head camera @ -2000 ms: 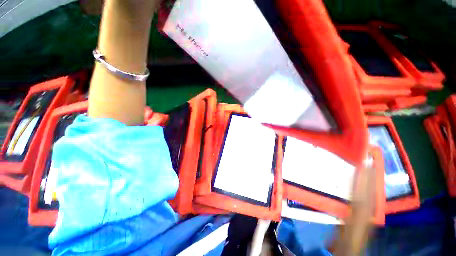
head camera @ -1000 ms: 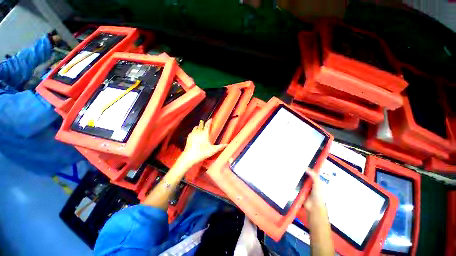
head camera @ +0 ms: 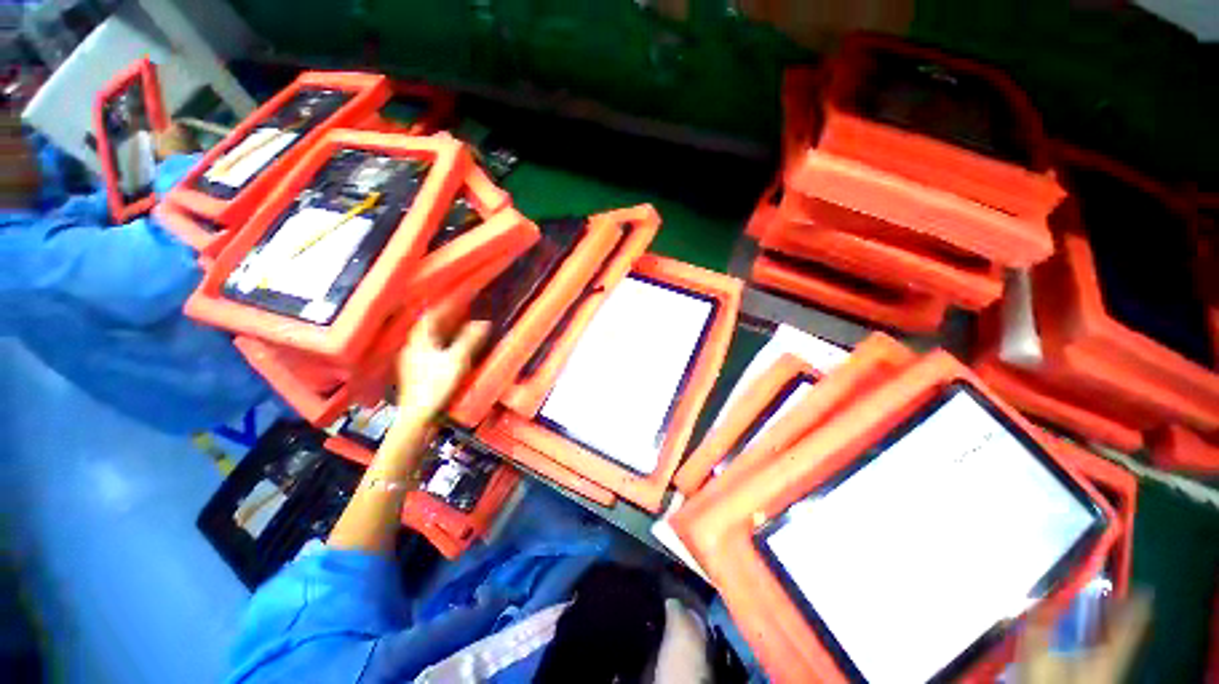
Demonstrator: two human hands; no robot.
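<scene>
My left hand is at the lower end of a dark glossy slab beside leaning red-orange foam trays; its grip is unclear. My right hand is blurred at the lower right, fingers apart, by the edge of a tablet with a lit white screen. That tablet sits in a foam tray, tilted on other trays. A second lit white tablet lies in its tray at the centre. Left of my left hand, an open tablet with a yellow-orange strip tops a tray stack.
Stacked foam trays with dark screens stand at the back right. Another open tablet lies at the back left. Black open units are low at the left. A co-worker's blue sleeve and a hand holding a tray are at the far left.
The lit tablet and tray between my hands moved right and down onto other trays, uncovering the centre tablet. My left hand moved left and down; my right hand moved right. The co-worker's raised tray came into view.
</scene>
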